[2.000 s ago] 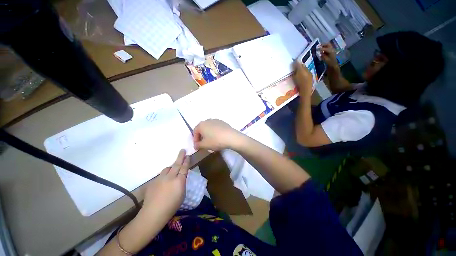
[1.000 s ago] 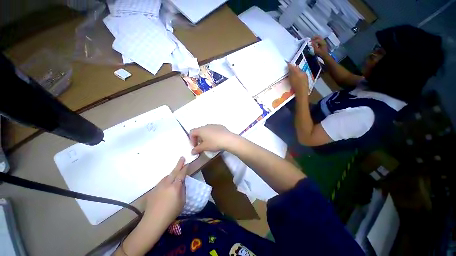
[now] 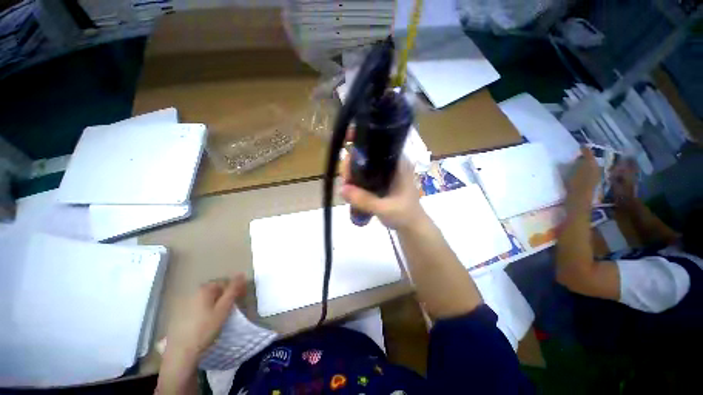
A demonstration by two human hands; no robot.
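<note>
My right hand [image 3: 393,193] is wrapped around the black electric screwdriver [image 3: 378,146], held upright over the far edge of a white back cover [image 3: 320,262]. The screwdriver's bit is not visible. The cover lies flat on the bench in front of me. My left hand [image 3: 202,312] is to the left of the cover, off it, with thumb and a finger stretched out. The dotted white pad sheet [image 3: 237,341] lies against that hand near my lap; whether the hand grips it is unclear.
Stacked white devices [image 3: 85,308] stand at left, more [image 3: 135,166] behind. A clear screw tray [image 3: 258,150] is on the brown board [image 3: 208,85]. White panels [image 3: 520,181] and picture sheets [image 3: 532,230] lie at right, beside a coworker's arm [image 3: 578,224]. A black cord [image 3: 327,231] hangs over the cover.
My right hand has left the cover's corner and taken hold of the screwdriver. My left hand has moved off the cover to the left. The view has turned left, showing stacks and tray.
</note>
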